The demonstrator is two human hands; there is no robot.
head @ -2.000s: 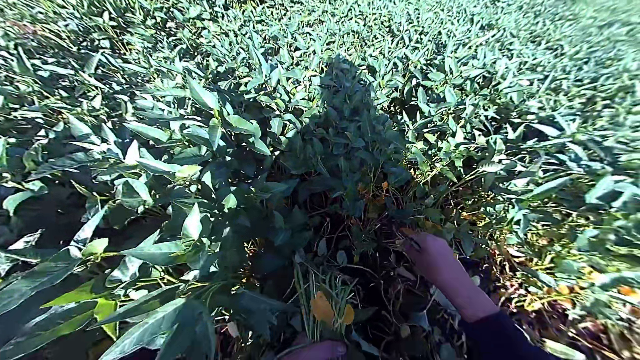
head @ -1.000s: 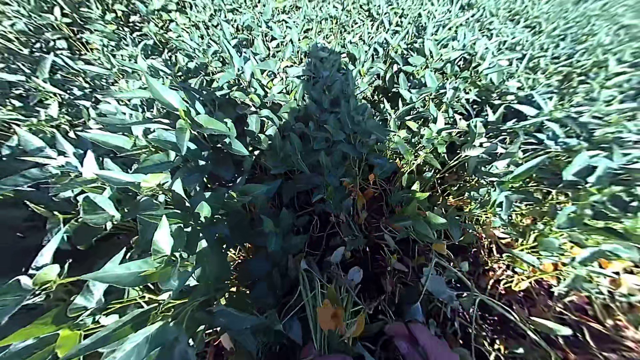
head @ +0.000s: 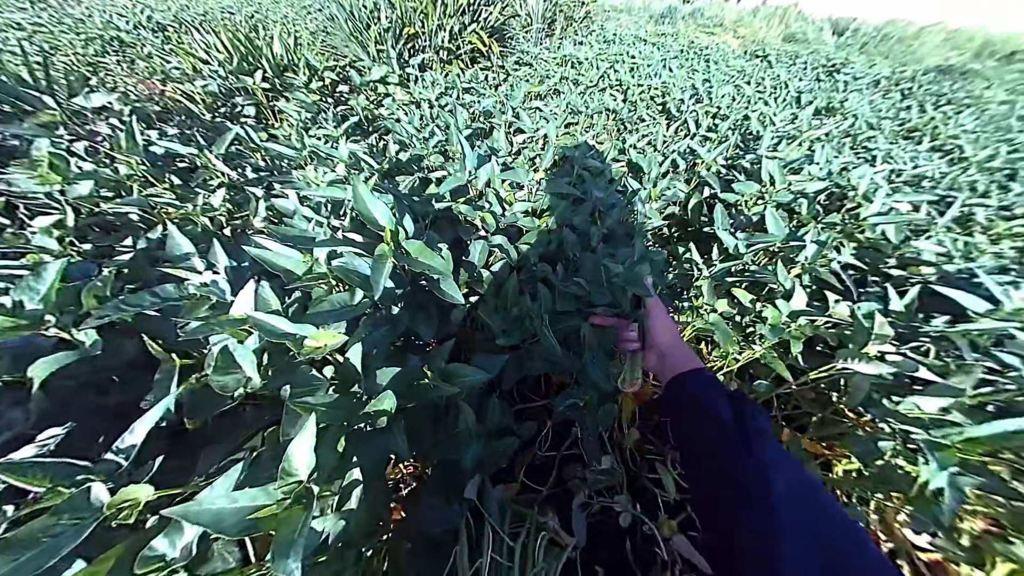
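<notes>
My right hand (head: pixel 660 340), in a dark blue sleeve, reaches into the shaded leafy plants right of centre. Its fingers are closed around a short, greenish rod-like thing (head: pixel 632 370); whether this is a handle or a bunch of stems I cannot tell. Dark green leaves (head: pixel 588 296) stand against and just left of the fingers, hiding what lies beyond them. At the bottom edge, a bundle of pale green stems (head: pixel 516 548) shows in shadow. My left hand is not in view.
Dense leafy vines (head: pixel 320 264) spread on all sides. Below the right hand, thin bare runners (head: pixel 560 456) and dry leaves lie in a dark gap. Taller blade-leaved plants (head: pixel 416 32) stand at the far edge.
My right hand has reached forward from the bottom edge into the leaves. My left hand, partly seen at the bottom before, has left the view. The view has tilted upward.
</notes>
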